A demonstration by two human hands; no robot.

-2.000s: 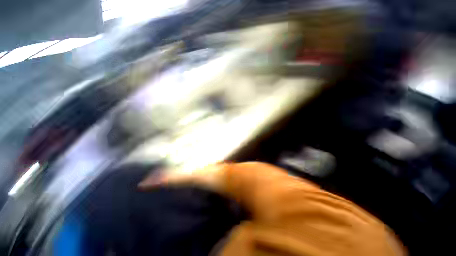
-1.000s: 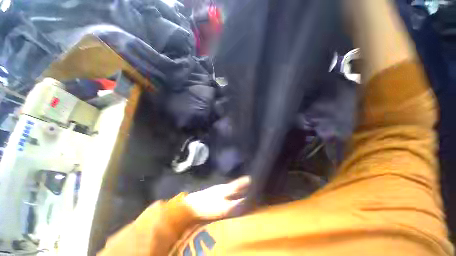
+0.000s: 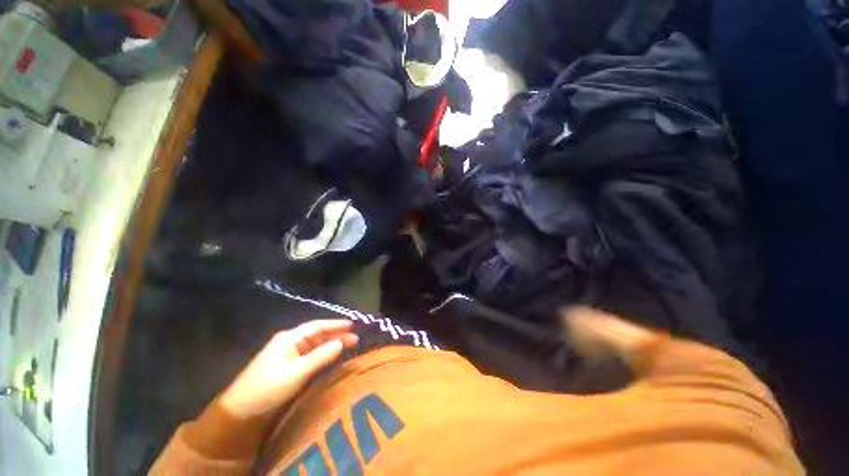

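Note:
A heap of dark garments [image 3: 642, 177] lies in front of me to the right, with small white marks on some cloth. My right hand [image 3: 600, 335] is blurred and low over the near side of the heap; whether it holds cloth cannot be told. My left hand [image 3: 298, 358] is at my waist, fingers bent at the edge of dark cloth on my lap; its grip is unclear. A black-and-white striped cord or strip [image 3: 372, 321] runs beside its fingertips.
A white sewing machine [image 3: 37, 149] stands on a table with a brown wooden edge [image 3: 154, 191] at left. A grey bin [image 3: 154, 58] is at its far end. More dark cloth [image 3: 344, 102], two white-and-black curved items [image 3: 330, 232] and a red strip [image 3: 434, 132] lie ahead.
The dark cloth that hung tall before my raised right arm is no longer held up. My right hand has come down to the heap. My left hand has shifted left in the view.

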